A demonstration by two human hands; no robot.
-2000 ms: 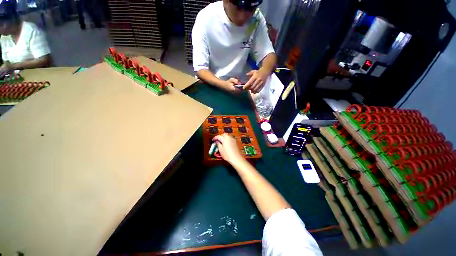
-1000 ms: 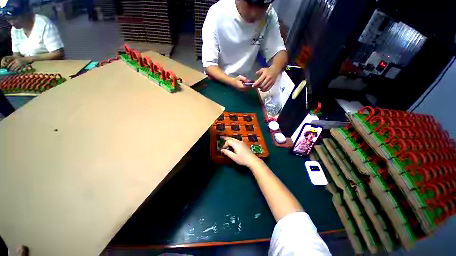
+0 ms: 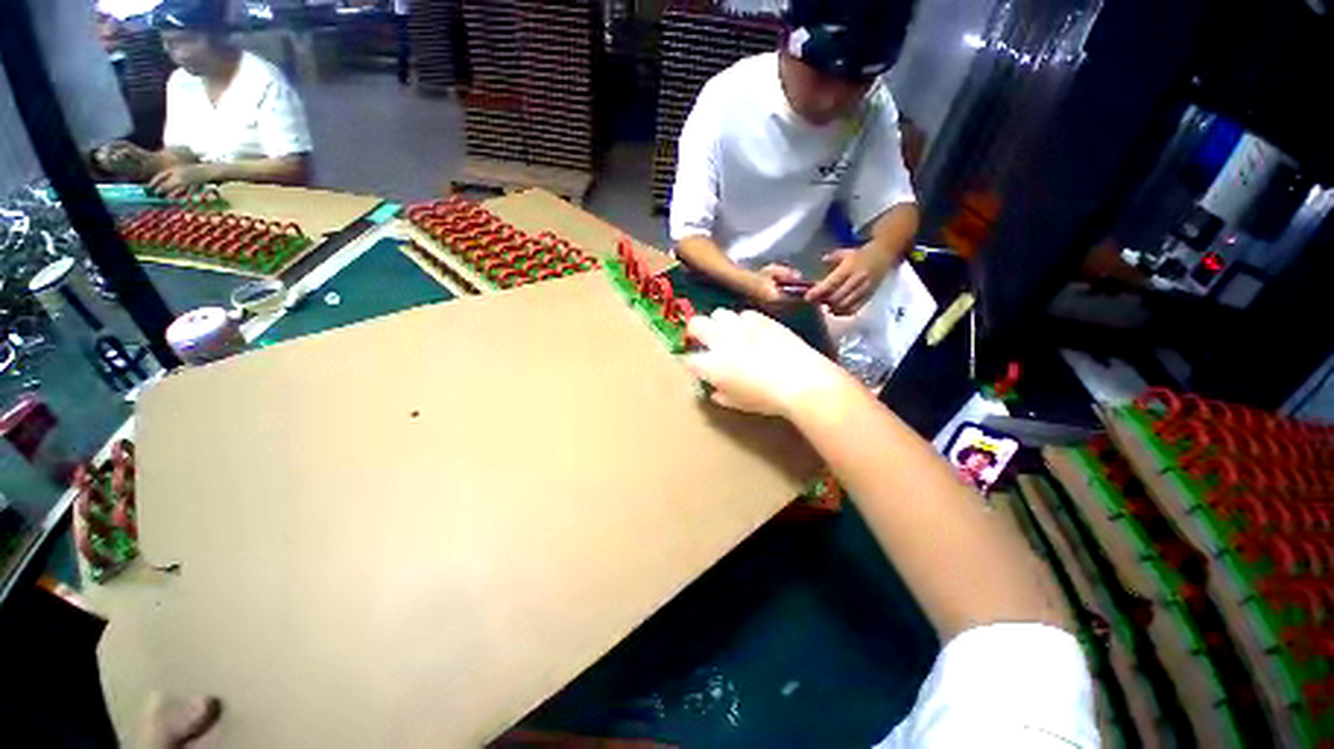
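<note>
A large tan cardboard sheet (image 3: 424, 454) lies tilted in front of me, its right part over the orange fixture (image 3: 819, 499), of which only a sliver shows. A short row of green circuit boards with red wire loops (image 3: 654, 303) stands on the sheet's far edge. My right hand (image 3: 754, 363) is at the near end of this row, fingers bent down around it; whether they grip a board is hidden. My left hand (image 3: 183, 720) is cut off by the bottom edge; its thumb lies on the sheet's near left part, its other fingers hidden.
Stacked board layers (image 3: 1214, 542) stand at the right, beside a propped phone (image 3: 980, 455). More looped boards lie on a layer (image 3: 498, 246) beyond the sheet and at far left (image 3: 107, 505). A person in white (image 3: 790, 168) sits opposite; another sits at back left.
My right hand has left the fixture and moved up to the board row on the sheet. The view has turned left, and more of my left thumb shows.
</note>
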